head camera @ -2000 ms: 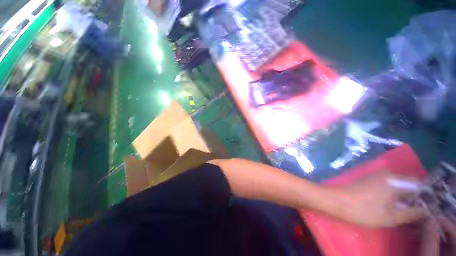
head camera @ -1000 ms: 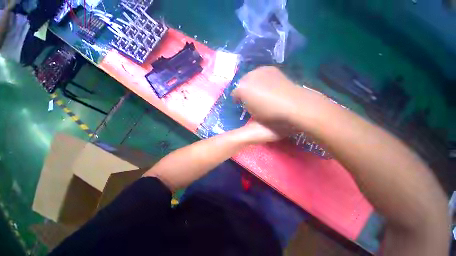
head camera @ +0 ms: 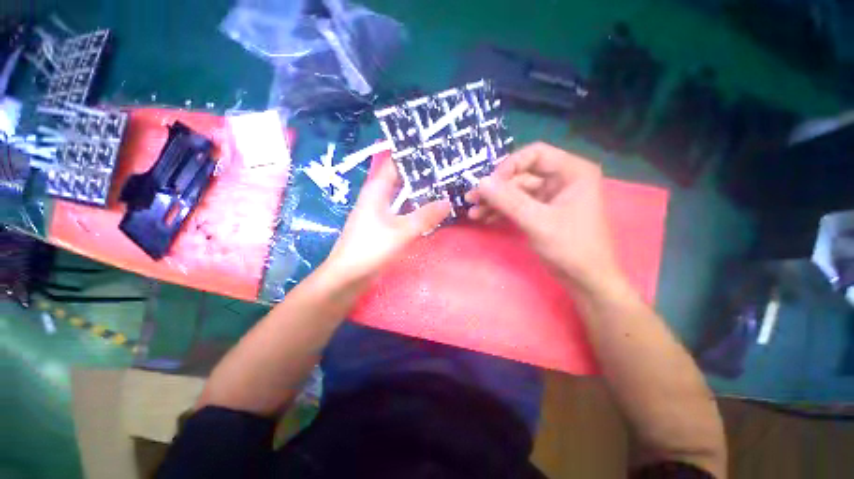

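Note:
A dark circuit board panel [head camera: 444, 140] with a grid of whitish parts is held tilted above the right pink-red foam mat [head camera: 487, 290]. My left hand [head camera: 379, 224] grips its lower left corner, thumb on the near edge. My right hand [head camera: 543, 201] is at its lower right edge, fingertips pinched together over the edge; whether they hold a small part or the board is hidden. White strips lie across the panel. A loose pile of white strips [head camera: 330, 178] lies just left of my left hand.
A black moulded part [head camera: 169, 192] and a white label [head camera: 257, 138] lie on the left mat [head camera: 225, 243]. Panels with strips [head camera: 86, 154] stand at far left. A clear bag [head camera: 318, 47] and dark housings [head camera: 524, 75] are at the back.
The view has swung right and levelled over the bench. My hands, crossed one second ago, are now apart on either side of the panel, which shows in full.

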